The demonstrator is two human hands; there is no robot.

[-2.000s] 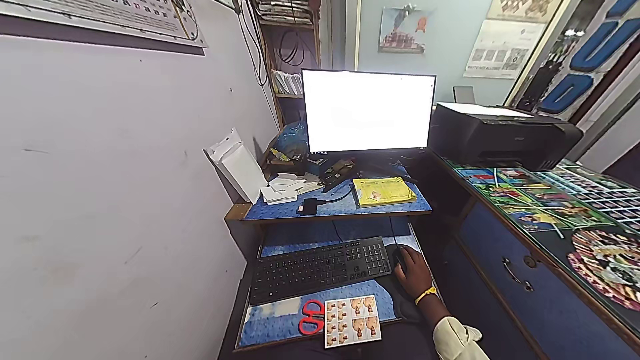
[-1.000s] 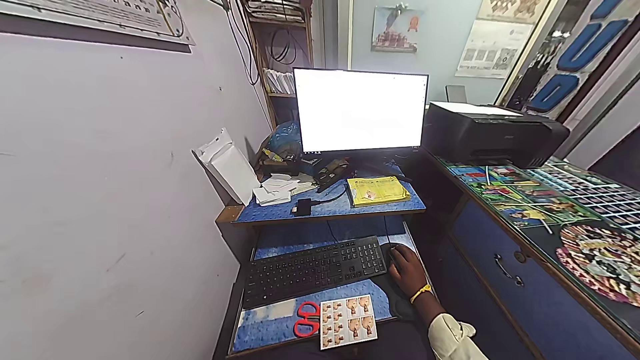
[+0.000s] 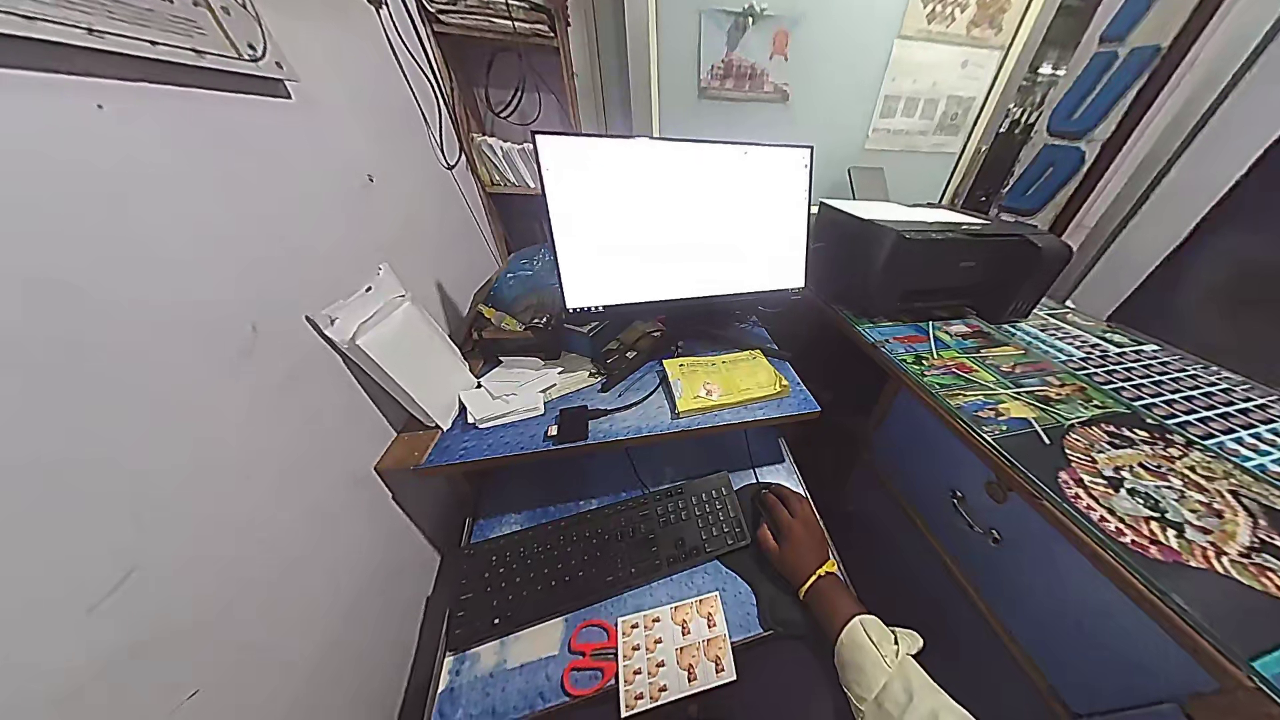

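Observation:
My right hand (image 3: pixel 795 537), with a yellow band at the wrist, rests over a dark computer mouse (image 3: pixel 768 504) on a black mouse pad (image 3: pixel 770 590). Just left of it lies a black keyboard (image 3: pixel 600 550) on the blue pull-out shelf. Below the keyboard, a sheet of small printed photos (image 3: pixel 676 655) lies beside the red handles of a pair of scissors (image 3: pixel 590 658); the blades are hidden. My left hand is out of view. A monitor (image 3: pixel 680 225) with a mostly white screen stands behind.
On the upper shelf are a yellow packet (image 3: pixel 725 381), a black cable adapter (image 3: pixel 570 425), loose white papers (image 3: pixel 510 390) and a leaning white packet (image 3: pixel 395 350). A black printer (image 3: pixel 935 262) stands on the picture-covered counter (image 3: pixel 1000 400) at the right. A wall (image 3: pixel 200 380) bounds the left.

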